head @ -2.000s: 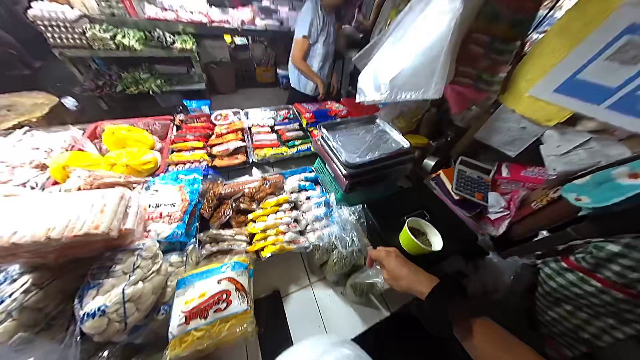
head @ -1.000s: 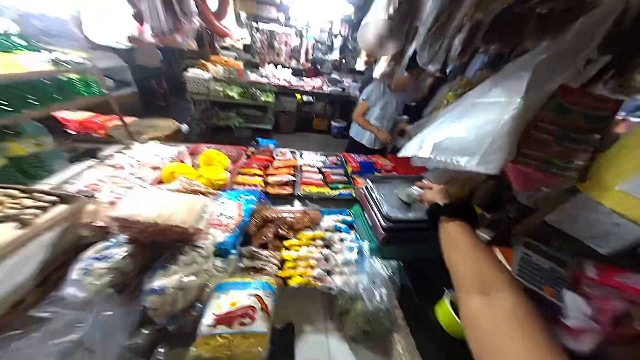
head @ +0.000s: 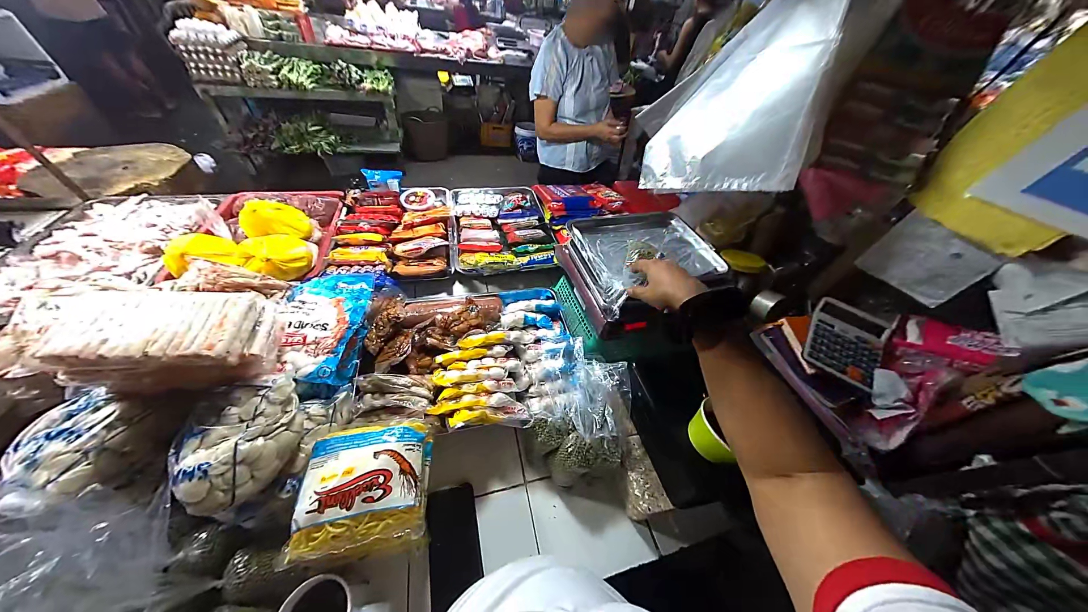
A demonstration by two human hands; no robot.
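My right hand (head: 667, 285) reaches over a metal tray (head: 650, 225) and holds or touches a small clear plastic bag (head: 639, 255) with greenish contents. How firmly the fingers grip it cannot be told. Under the tray is a dark device with a small red display (head: 635, 325), beside a green basket (head: 576, 310). Clear bags of green beans or seeds (head: 578, 450) sit on the white tiles, nearer to me. A lime-green container (head: 710, 435) stands under my forearm. My left hand is out of view.
Packs of noodles (head: 361, 489), trays of sausages (head: 480, 365) and packaged meats (head: 399, 234) cover the left and middle of the stall. A calculator (head: 846, 342) lies at right. White plastic bags (head: 739, 110) hang above. A person (head: 576, 110) stands across the stall.
My right hand was at the bags of green contents by the tiles two seconds ago. It has moved forward to the metal tray, with a small bag now at its fingers.
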